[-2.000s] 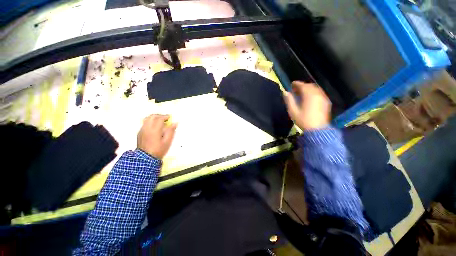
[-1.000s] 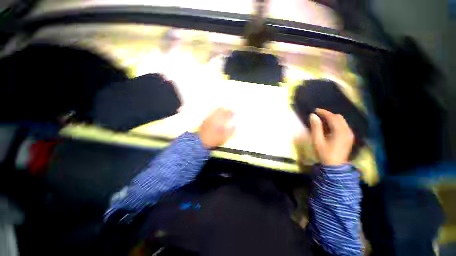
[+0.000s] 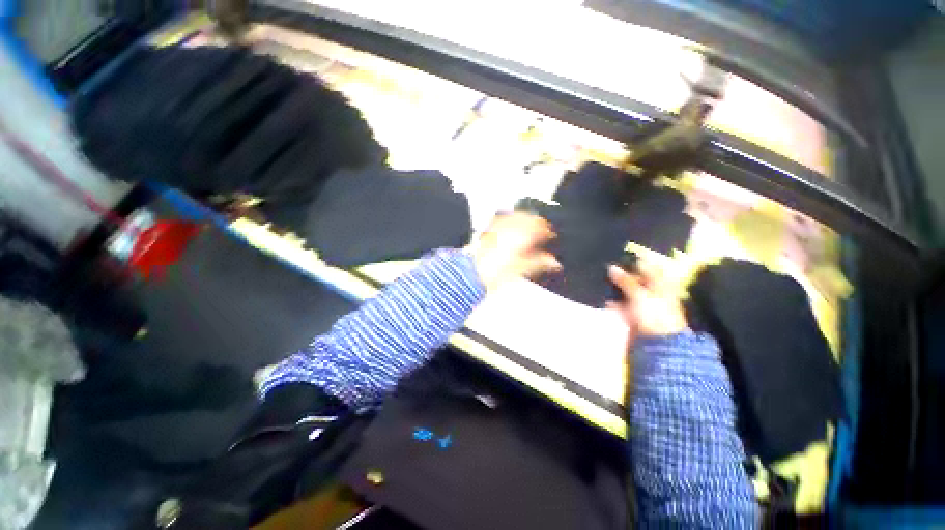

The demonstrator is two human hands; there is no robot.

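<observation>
A black cut piece with notched edges is between my hands at the bed's centre, partly over another black shape beneath the laser head. My left hand holds its left edge. My right hand is at its lower right corner, thumb and finger on the edge. Both hands are somewhat blurred. A long fanned pile of black pieces lies on the left of the bed, and a compact black pile lies on the right.
The gantry beam crosses the bed behind the pieces and carries the laser head. The machine bed's yellow front edge runs below my forearms. A red object is off the bed at lower left.
The view has turned left. A black piece now spans between my hands, where bare bed showed. My right hand has left the right pile and come closer to my left hand.
</observation>
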